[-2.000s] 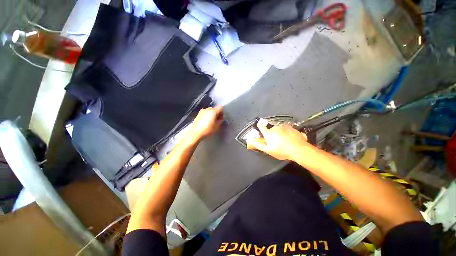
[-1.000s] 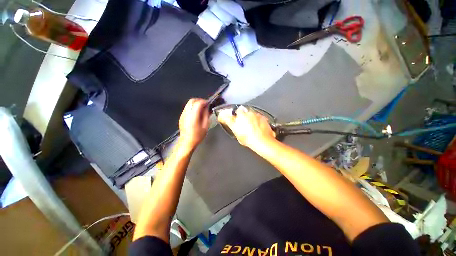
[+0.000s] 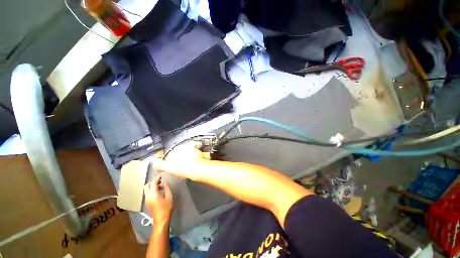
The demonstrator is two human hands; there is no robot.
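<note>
The grey cut panel (image 3: pixel 282 118) lies flat along the table edge. My right hand (image 3: pixel 184 160) is closed on the steam iron (image 3: pixel 199 142), which stands over the panel's left end; the hand hides much of it. A blue-green hose and a dark cord run right from it. My left hand (image 3: pixel 159 194) is near the table's left end, with fingers bent and apart, just below the right hand and beside the tan rectangle (image 3: pixel 132 185). I see nothing held in it.
Dark panels (image 3: pixel 181 95) are stacked behind the grey panel. Red-handled shears (image 3: pixel 348 67) and a blue pen (image 3: pixel 252 65) lie on the table (image 3: pixel 280 83). A bottle (image 3: pixel 108 16) stands at the upper left. Crates (image 3: pixel 444 216) are at the right, a cardboard box (image 3: pixel 30 191) at the left.
The iron and my right hand have moved left along the panel. My left hand has moved down and left from the dark panels' edge to the tan rectangle. The view has shifted.
</note>
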